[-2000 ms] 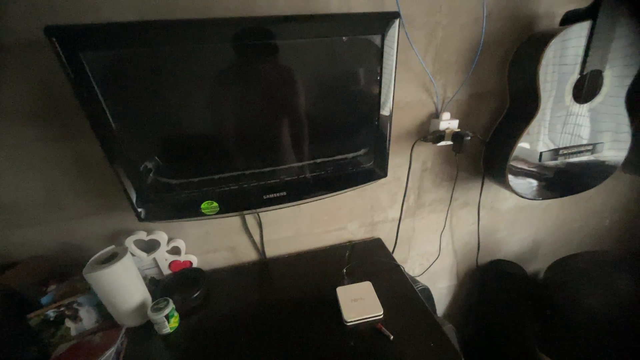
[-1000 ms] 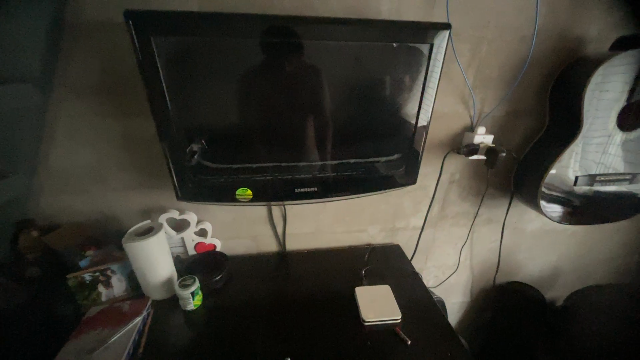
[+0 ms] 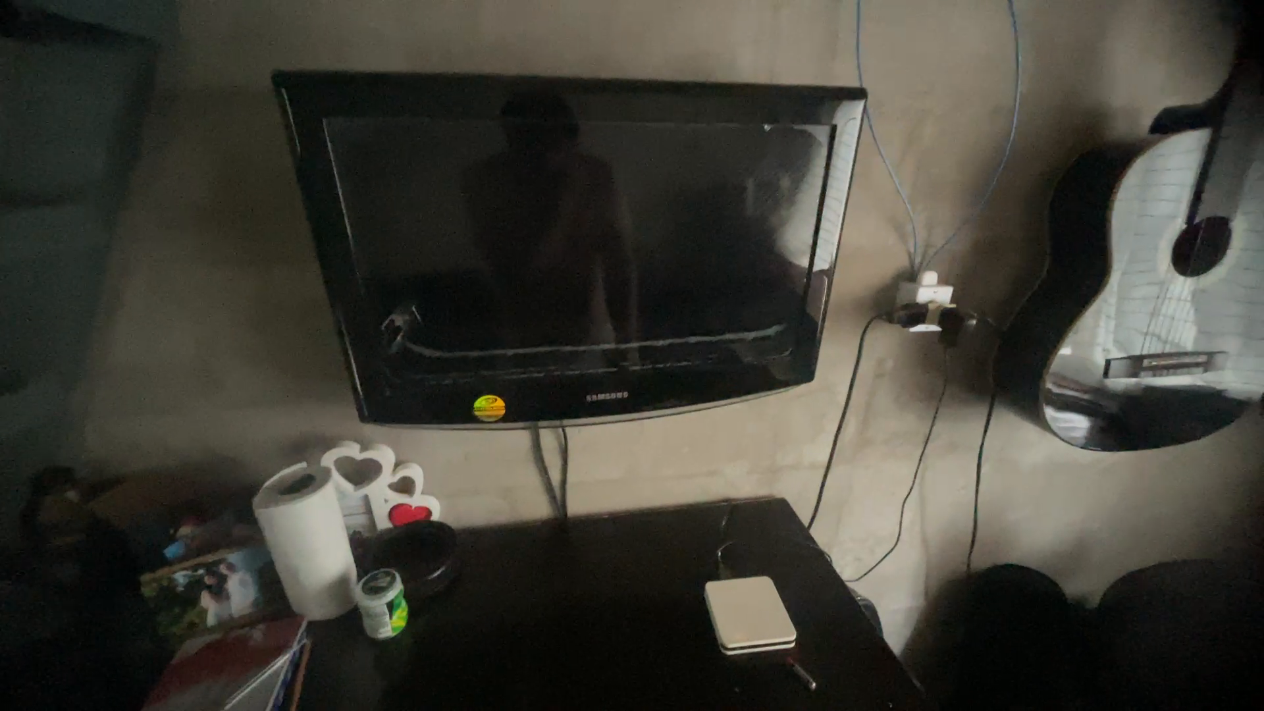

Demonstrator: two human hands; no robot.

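Observation:
Neither my left hand nor my right hand is in the head view. A black Samsung television (image 3: 592,247) with a dark screen hangs on the wall, a round sticker on its lower frame. Below it, a dark table (image 3: 553,602) bears a flat white box (image 3: 750,612) with rounded corners and a small thin object (image 3: 802,674) beside it. At the table's left stand a paper towel roll (image 3: 308,543), a small lidded jar (image 3: 382,604) with a green label, a black round dish (image 3: 420,553) and a white heart-shaped frame (image 3: 360,474).
A guitar (image 3: 1116,296) hangs on the wall at the right. Cables run from a wall outlet with plugs (image 3: 925,301) down behind the table. A photograph (image 3: 212,592) and some books or folders (image 3: 227,667) lie at the lower left. Dark rounded shapes (image 3: 1017,632) stand at the lower right.
The view has swung left and up, so the television and table things sit farther right in it. No object has plainly moved.

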